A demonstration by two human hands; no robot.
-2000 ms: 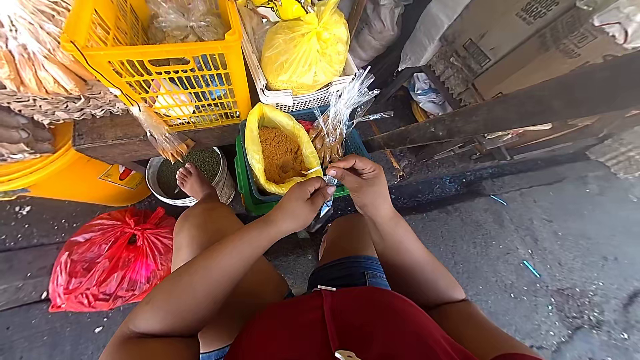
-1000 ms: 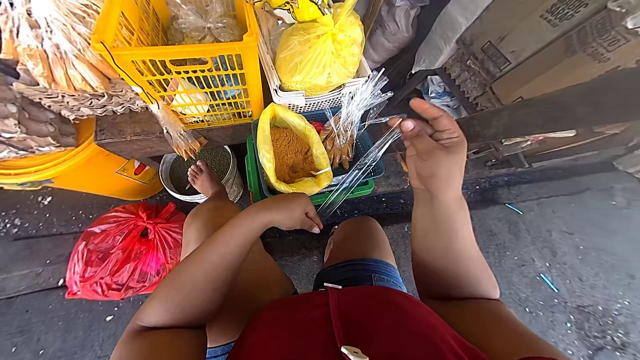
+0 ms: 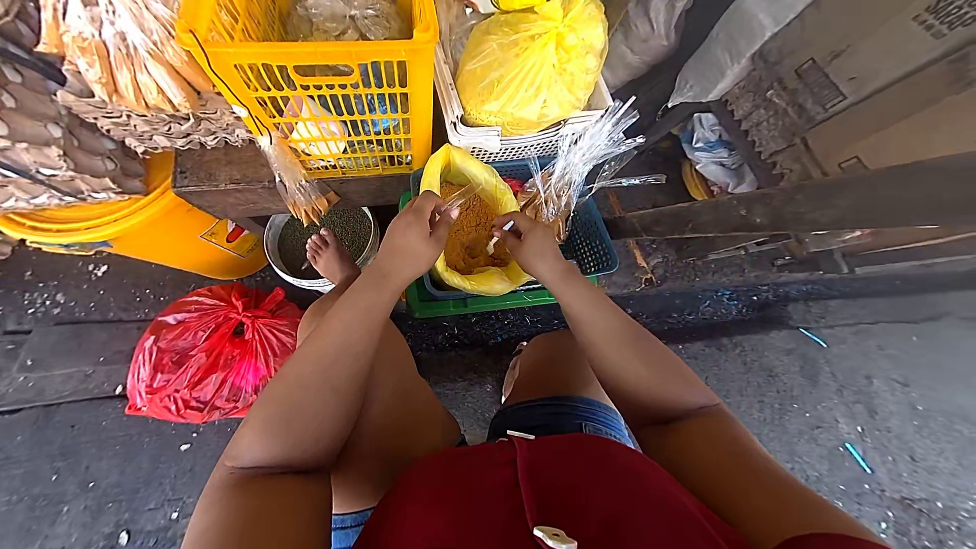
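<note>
Orange-brown powder fills a yellow plastic bag that stands open in a blue basket. Over the bag's left side, my left hand pinches a narrow clear plastic bag. My right hand, at the bag's right side, grips the handle of a small white spoon, whose lower end is at the powder. Filled clear plastic packets with long loose ends stand in the basket just behind my right hand.
A yellow crate and a white basket with a yellow bag stand behind. At left are a pail of green grains, a red plastic bag and a yellow bucket. A wooden beam runs right.
Both hands have moved to the yellow bag of powder. The long clear plastic stretched between them a second ago is now in my left hand only, and my right hand has taken hold of the spoon.
</note>
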